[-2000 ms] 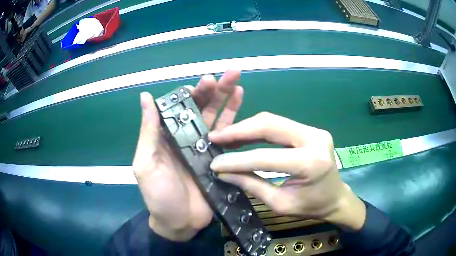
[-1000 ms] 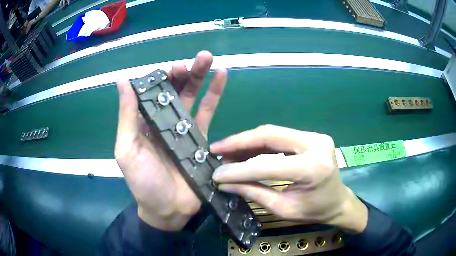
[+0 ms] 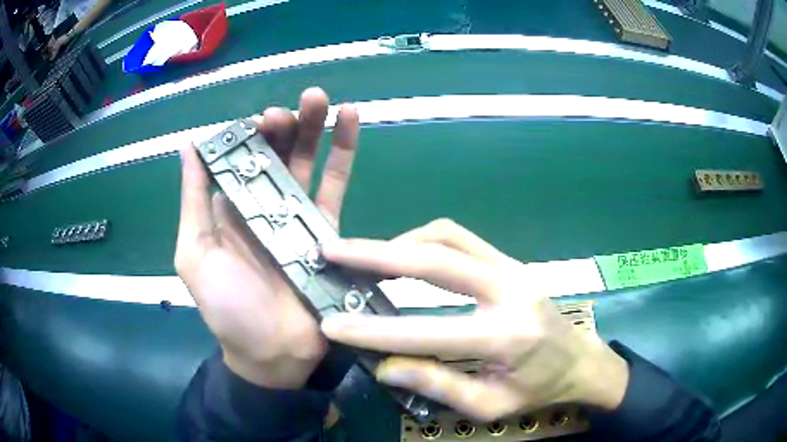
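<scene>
A long grey metal fixture [image 3: 263, 203] lies tilted across my left hand [image 3: 250, 293], its upper end towards the far left. Small round silver parts [image 3: 355, 300] sit in its recesses. My left hand holds it from below and along its sides, fingers showing past its far edge. My right hand [image 3: 500, 328] is over the lower half; the index fingertip touches at one round part and the middle fingertip is beside another. The thumb lies near the bar's lower end. The right hand hides part of the lower recesses.
A bronze cover plate [image 3: 518, 425] with ringed holes and stacked gold plates [image 3: 576, 314] lie at the near edge. Another bronze plate [image 3: 729, 181] is on the belt at right, a small silver fixture [image 3: 80, 231] at left. A green label [image 3: 653, 266] marks the white rail. Red and blue bins [image 3: 203, 34] stand far left.
The fixture and my left hand have moved left, and the bar's surface now looks brighter. My right hand's fingers have spread out along the bar. Belt items have shifted right in the view.
</scene>
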